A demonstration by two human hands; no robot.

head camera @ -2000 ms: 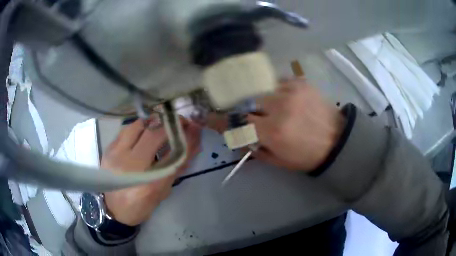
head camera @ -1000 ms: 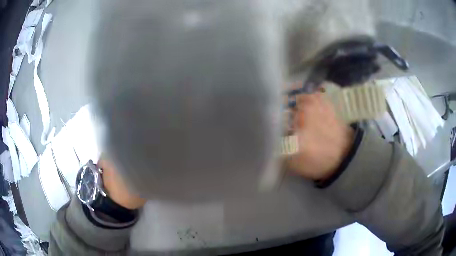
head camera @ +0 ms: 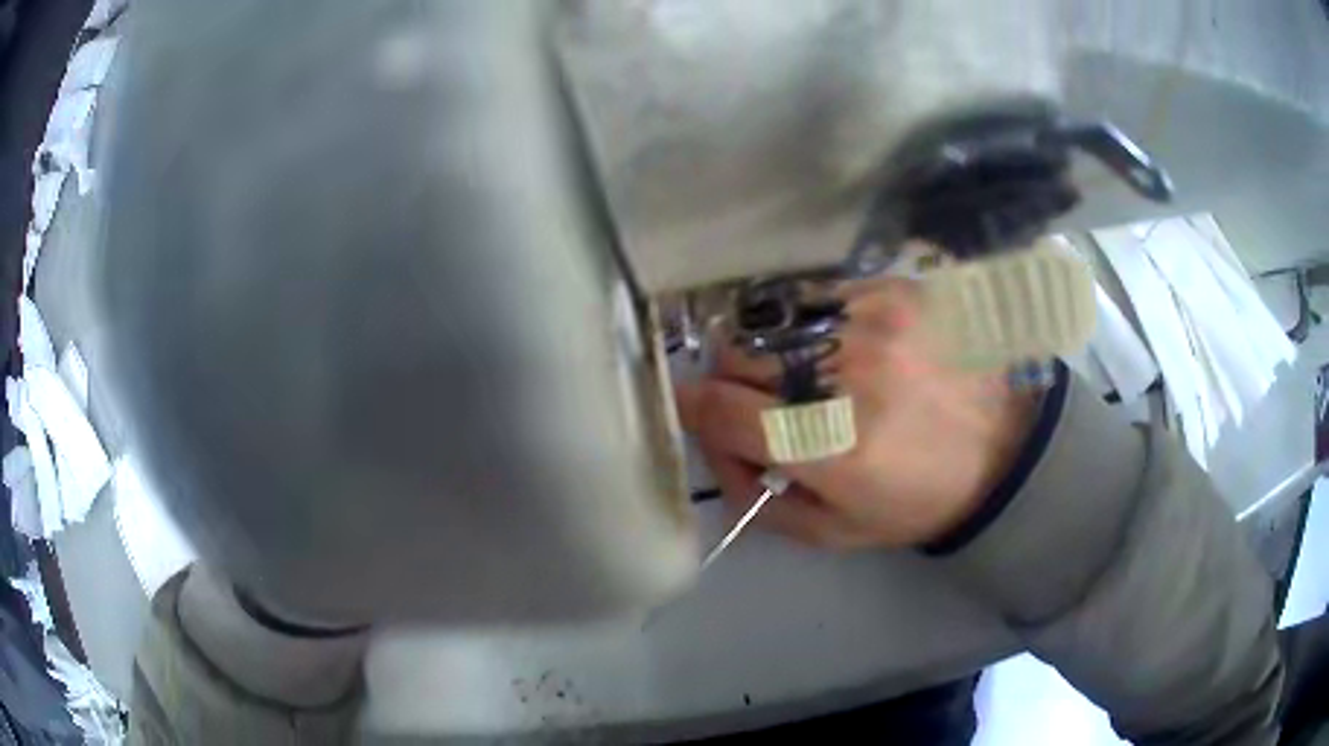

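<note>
The off-white machine head (head camera: pixel 365 321) fills the left and middle of the view, large and blurred. My right hand (head camera: pixel 875 437) is behind the small cream ribbed knob (head camera: pixel 809 430) and beside the needle area, fingers bent. A thin silver awl (head camera: pixel 746 520) projects from my right hand, down to the left. The larger cream ribbed knob (head camera: pixel 1016 306) covers part of the back of that hand. My left hand is hidden behind the machine head; only its grey sleeve shows at the lower left. Any piece under the needle is hidden.
White strips (head camera: pixel 1188 321) lie fanned on the pale grey table (head camera: pixel 845 627) at the right. White trimmings (head camera: pixel 59 415) lie along the far left edge. Part of a white piece (head camera: pixel 146 525) shows beside the left sleeve. White material (head camera: pixel 1049 700) lies below the table edge.
The view has shifted, so the machine head now covers my left hand and watch, which showed earlier. The awl, hidden one second ago, shows again in my right hand.
</note>
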